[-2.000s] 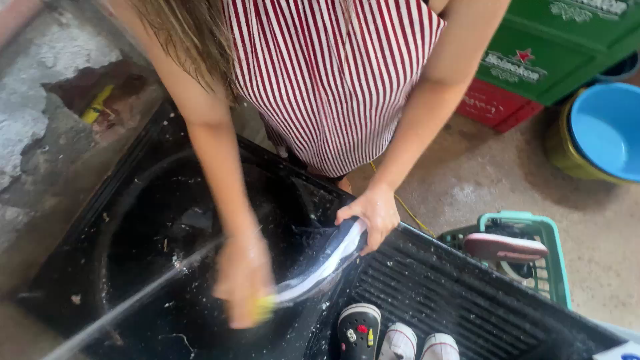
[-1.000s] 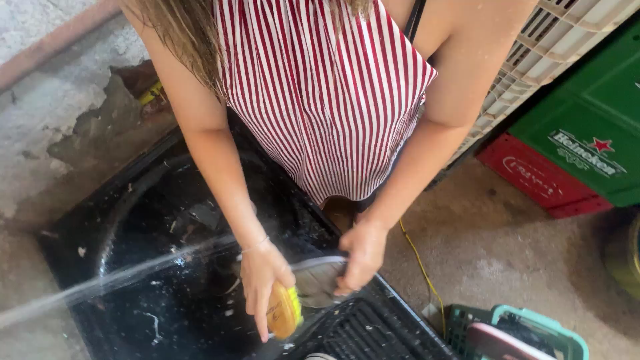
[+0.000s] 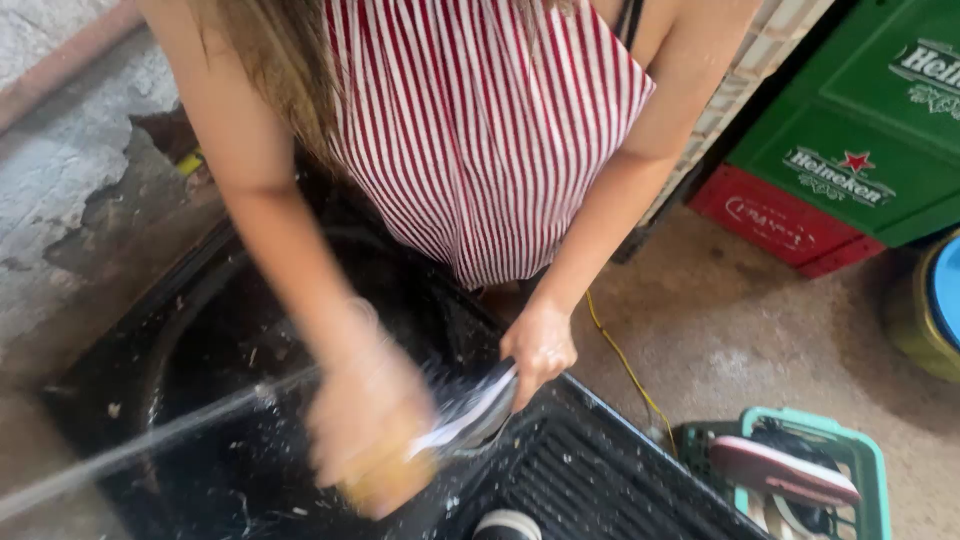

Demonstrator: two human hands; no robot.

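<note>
My left hand (image 3: 540, 349) is closed on one end of a dark shoe with a white band (image 3: 480, 412), held tilted over a black sink (image 3: 247, 322). At the shoe's other end my right hand (image 3: 367, 420), blurred by motion, grips a yellow scrubbing brush (image 3: 390, 472). The brush meets or overlaps the shoe; exact contact is blurred. From the left, a stream of water (image 3: 150, 442) runs across the basin toward my right hand. The toe of another shoe (image 3: 508, 523) shows at the bottom edge, on the sink's ribbed drainboard (image 3: 592, 472).
A teal basket (image 3: 870, 465) of footwear stands on the floor at lower right, near a yellow cord (image 3: 630, 367). Green crates (image 3: 840, 157) on a red crate (image 3: 780, 217) and a blue-topped container (image 3: 949, 289) are at right. A rough wall (image 3: 82, 142) borders the left side.
The shoe, showing its grey sole one second ago, is now turned so its white band shows. My right hand and the brush, sharper then, are blurred now. The view has shifted.
</note>
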